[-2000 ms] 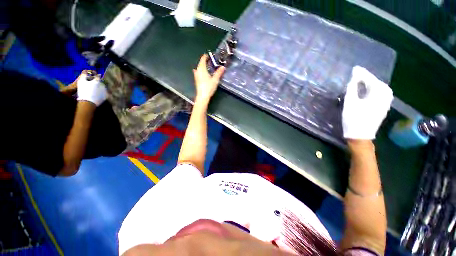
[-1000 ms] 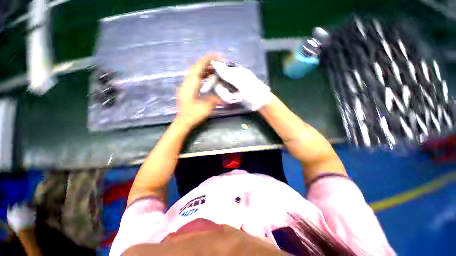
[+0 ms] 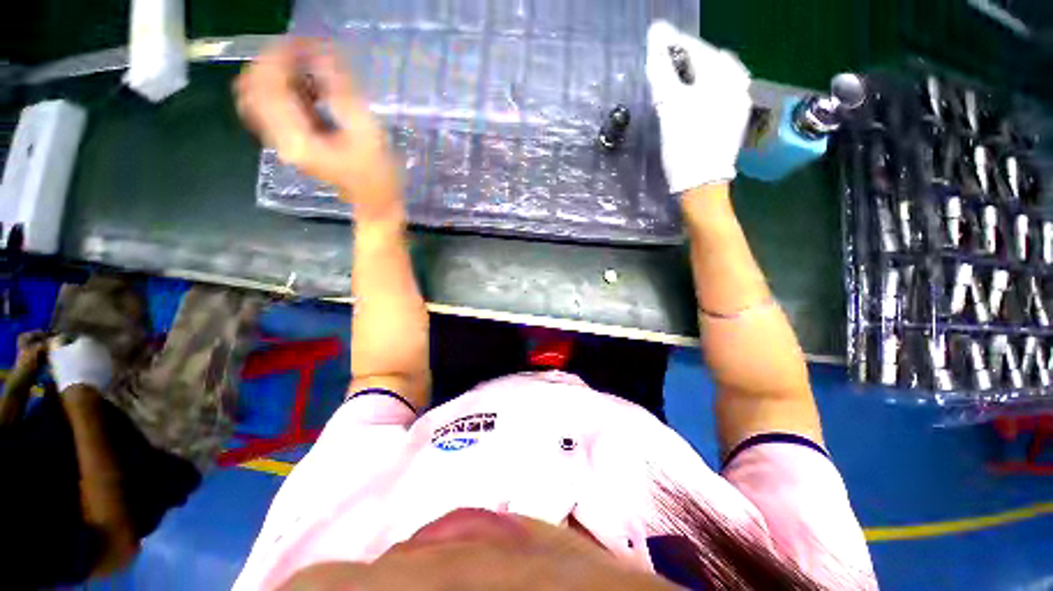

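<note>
My bare left hand (image 3: 318,127) is blurred over the left part of the wrapped tray (image 3: 485,173). A dark metal part (image 3: 314,97) shows between its curled fingers. My right hand (image 3: 702,116), in a white glove, is at the tray's right edge, with a small dark metal part (image 3: 681,65) at its fingers. Another dark metal part (image 3: 614,127) is on the tray film, left of the glove. Whether other parts lie behind my left hand is hidden.
A light blue pump bottle (image 3: 785,144) stands right of my glove. A filled blister tray (image 3: 857,289) is at the far right. A white block (image 3: 40,173) and white upright strip (image 3: 157,46) are at left. A small pale scrap (image 3: 611,276) lies near the bench edge. Another person's gloved hand (image 3: 81,363) is lower left.
My hands, together over the tray a second ago, are now apart, left hand to the left and glove to the right. A single part now shows on the tray between them. The view has shifted.
</note>
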